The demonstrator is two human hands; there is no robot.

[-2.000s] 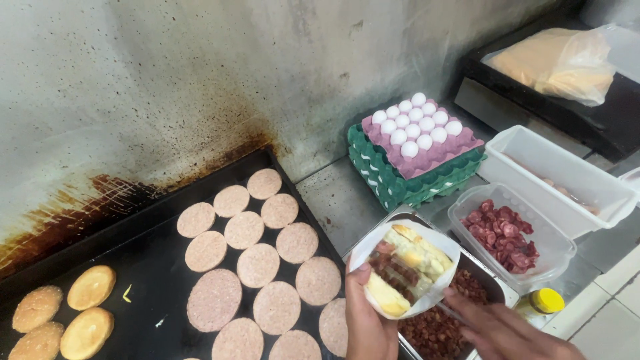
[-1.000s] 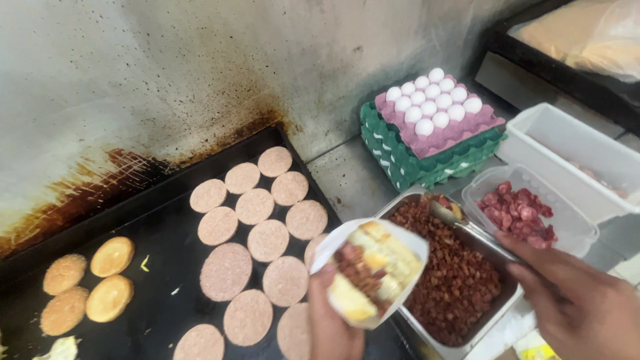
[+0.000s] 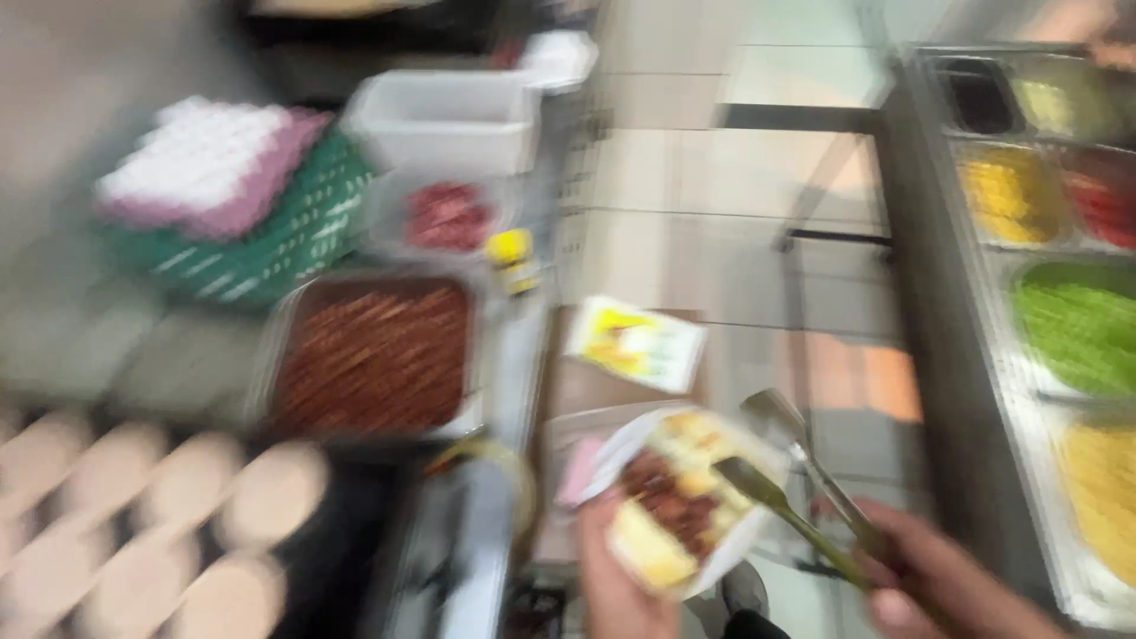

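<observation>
In the head view my left hand (image 3: 617, 568) holds a filled bread roll (image 3: 661, 541) in a white paper wrapper (image 3: 617, 444), with browned chopped meat between the bread and pale yellow pieces at its upper side. My right hand (image 3: 914, 559) grips metal tongs (image 3: 825, 484), whose two tips are spread apart beside and over the roll, with nothing seen between them. To the left of the roll, a metal pan (image 3: 475, 355) holds chopped brown meat (image 3: 377, 355). Motion blur hides fine detail.
Round patties (image 3: 271, 497) lie on the black griddle (image 3: 346, 524). Stacked egg trays (image 3: 266, 231), a tub of red meat pieces (image 3: 448, 216) and a yellow-capped container (image 3: 512, 253) stand behind the pan. At right, a counter (image 3: 994, 355) holds shredded green (image 3: 1083, 319) and yellow food (image 3: 1105, 488).
The view has swung far to the right, bringing the floor and right counter into sight. The tongs, earlier at the chopped meat pan, are now beside the roll. The roll stays in my left hand.
</observation>
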